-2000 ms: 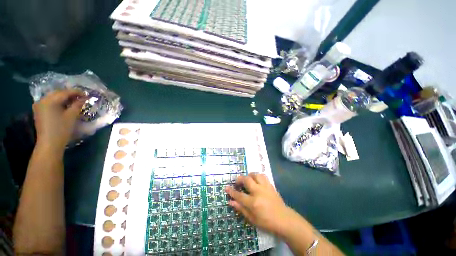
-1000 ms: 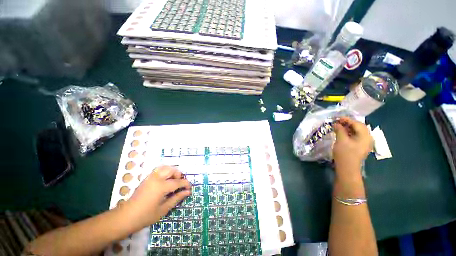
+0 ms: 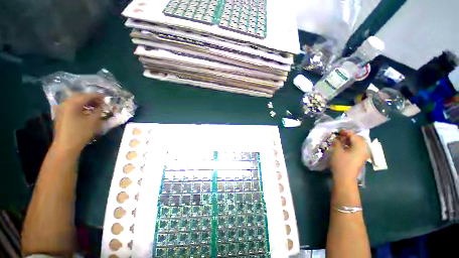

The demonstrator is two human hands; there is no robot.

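Observation:
The green PCB panel [image 3: 215,211] lies on the white carrier board [image 3: 166,136], which has rows of brownish round holes along its sides. My left hand [image 3: 78,118] is at the left parts bag [image 3: 121,103], a crinkled clear bag; its fingertips are over the silvery pieces. My right hand [image 3: 348,153] is at the right parts bag [image 3: 311,148], fingertips bent together over small dark and silvery pieces. Whether either hand pinches a piece cannot be made out.
A tall stack of carrier boards [image 3: 211,63] stands behind the work. Bottles [image 3: 337,78], a yellow tool [image 3: 339,108], white scraps [image 3: 378,153] and loose components [image 3: 272,109] lie at right. More boards [image 3: 443,166] stand far right. A dark phone [image 3: 27,146] lies left.
My left hand has moved from the panel to the left bag. My right hand went from the panel to the right bag and is still there. The view has shifted slightly.

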